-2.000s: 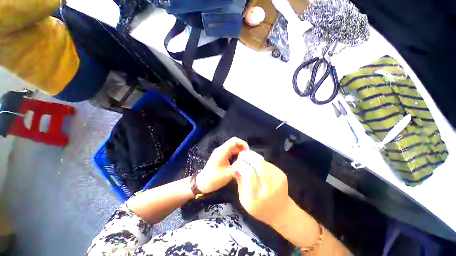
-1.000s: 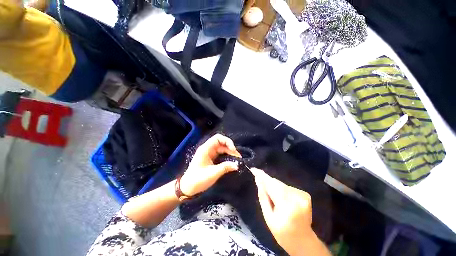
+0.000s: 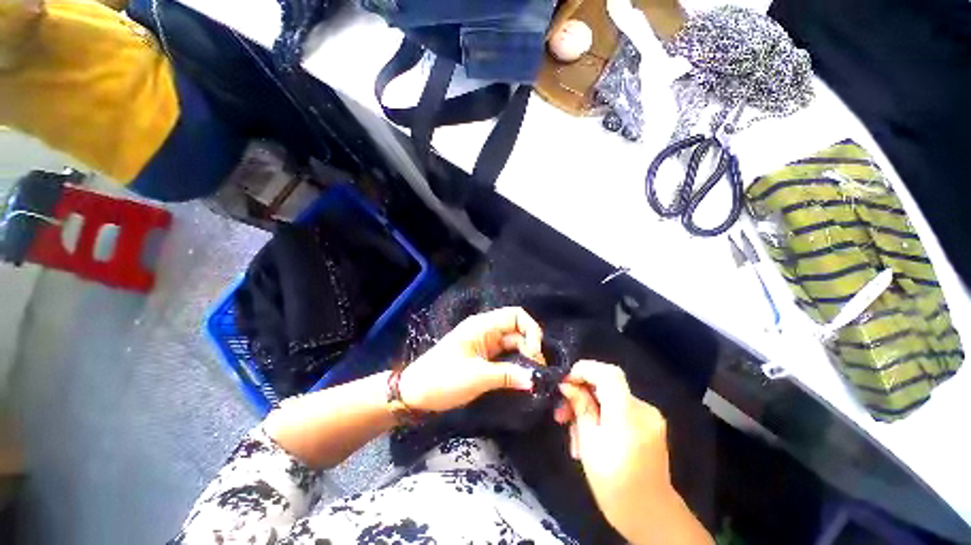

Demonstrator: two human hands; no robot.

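A black garment (image 3: 649, 394) lies over my lap beside the table edge, with a glittering beaded trim (image 3: 545, 380) at my fingertips. My left hand (image 3: 458, 367) is shut on the garment edge, thumb and fingers pinching it. My right hand (image 3: 618, 436) is just to the right, its thumb and forefinger closed together at the trim. A needle or thread between the right fingertips is too small to make out.
On the white table (image 3: 564, 170) lie black scissors (image 3: 697, 183), a silver chain heap (image 3: 745, 59), a striped cloth (image 3: 862, 277), a brown tray (image 3: 570, 85) and a denim bag (image 3: 500, 43). A blue basket (image 3: 240, 367) with black garments and a red stool (image 3: 107, 236) stand left. A person's yellow sleeve shows upper left.
My right hand was above my left, then drew away to the lower right; now it is back close against the trim. The left hand keeps the garment edge. The view has shifted slightly.
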